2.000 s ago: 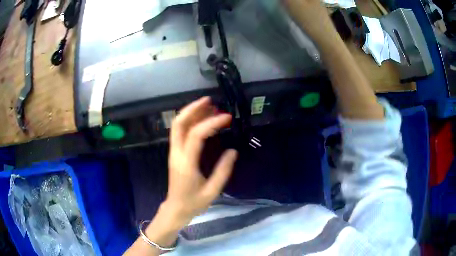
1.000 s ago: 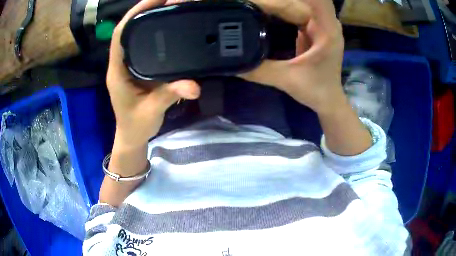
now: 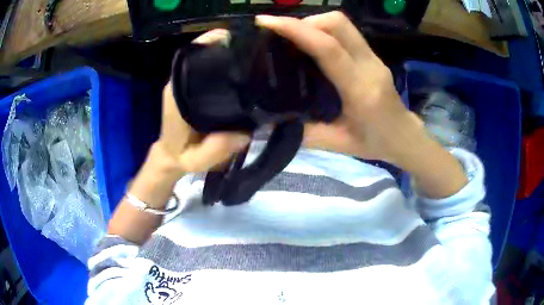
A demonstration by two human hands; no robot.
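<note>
A black device housing (image 3: 209, 89) is held up in front of my chest, blurred, with a dark bar across its middle. A bundled black power cable (image 3: 262, 170) hangs in a loop below it. My left hand (image 3: 197, 143) grips the housing's left end, thumb along its lower edge. My right hand (image 3: 358, 89) grips its right end, with fingers over the top and the palm behind or below. Some fingertips are hidden by the housing.
Blue bins stand left (image 3: 101, 137) and right (image 3: 498, 155), both holding translucent bags. The press machine's black front panel (image 3: 334, 15) crosses the top, with green buttons (image 3: 394, 6) and a red one between. A wooden bench (image 3: 89, 30) shows beyond. A red object is far right.
Between one second ago and now, the housing has turned from its smooth labelled face to its bar-and-cable side, and has shifted slightly down. Both hands still hold it. More of the panel shows.
</note>
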